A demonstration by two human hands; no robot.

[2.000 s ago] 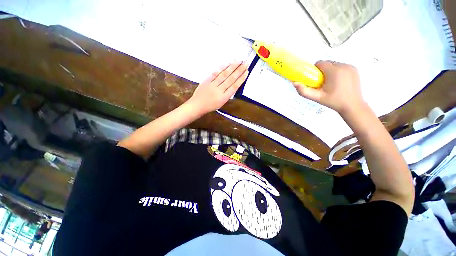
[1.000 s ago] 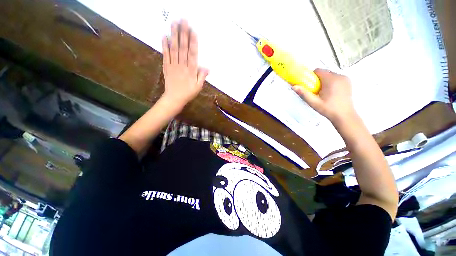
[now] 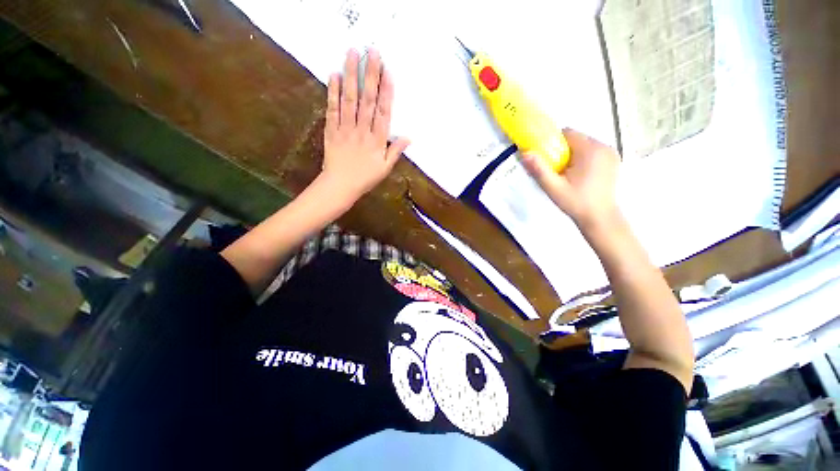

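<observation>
My right hand (image 3: 587, 175) grips the rear of the yellow electric scissors (image 3: 518, 112), with a red button near the front. Their thin dark tip points away from me over the white top sheet (image 3: 433, 92). My left hand (image 3: 357, 138) lies flat, palm down, fingers apart, on the sheet's near edge, left of the cutter. A dark curved cut gap (image 3: 488, 171) runs from below the cutter to the near edge. Right of it lies a white cut panel (image 3: 543, 221) with a dark edge. Whether the tip touches the sheet is hard to tell.
A grey-beige flat plate (image 3: 665, 78) lies on the sheet at the right. Printed lettering (image 3: 781, 101) runs along the far border. A narrow white offcut (image 3: 474, 262) lies on the brown wooden table (image 3: 267, 101). White folds (image 3: 783, 276) are heaped at the right, near a pale roll (image 3: 717, 286).
Since the first frame, my left hand has moved left from beside the cut to the sheet's near edge. The cutter points more steeply away and its tip is farther from the cut gap. The view has turned.
</observation>
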